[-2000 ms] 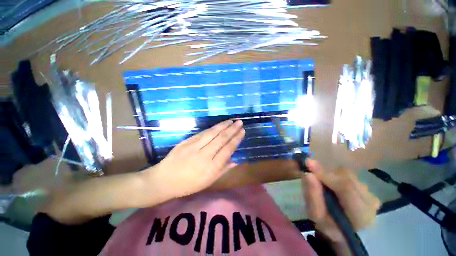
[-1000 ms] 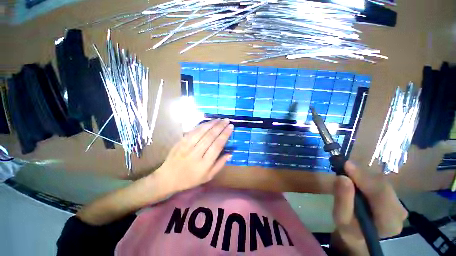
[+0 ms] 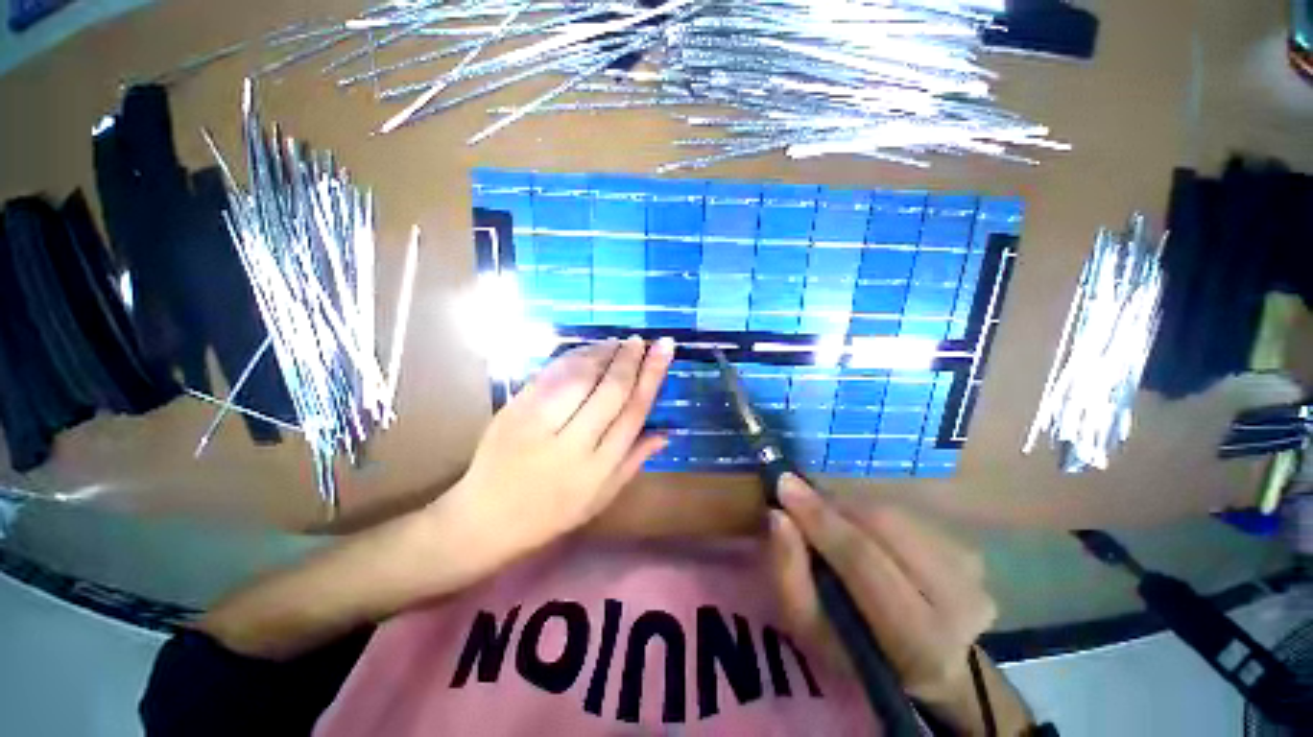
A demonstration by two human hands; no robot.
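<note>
The blue solar cell string panel (image 3: 778, 267) lies in front of me, with black insulating strips at both short ends and one across its middle. A long silver busbar ribbon (image 3: 893, 349) lies on the middle strip. My left hand (image 3: 555, 432) lies flat, fingertips pressing at the middle strip left of centre; it covers the panel's lower left. My right hand (image 3: 886, 576) holds the soldering iron (image 3: 770, 458) like a pen. Its metal tip is at the middle strip, just right of my left fingertips. Glare hides part of the left end.
Short busbar ribbons lie in bundles left (image 3: 310, 295) and right (image 3: 1106, 346) of the panel. Long ribbons (image 3: 749, 72) are spread beyond it. Black insulating strips lie at far left (image 3: 87, 324) and far right (image 3: 1217, 288). A black cable-like item (image 3: 1202, 626) is at lower right.
The soldering iron has moved left along the middle strip, from the panel's right part to near my left fingertips. Earlier it was low at the panel's lower right corner. My left hand stays on the panel.
</note>
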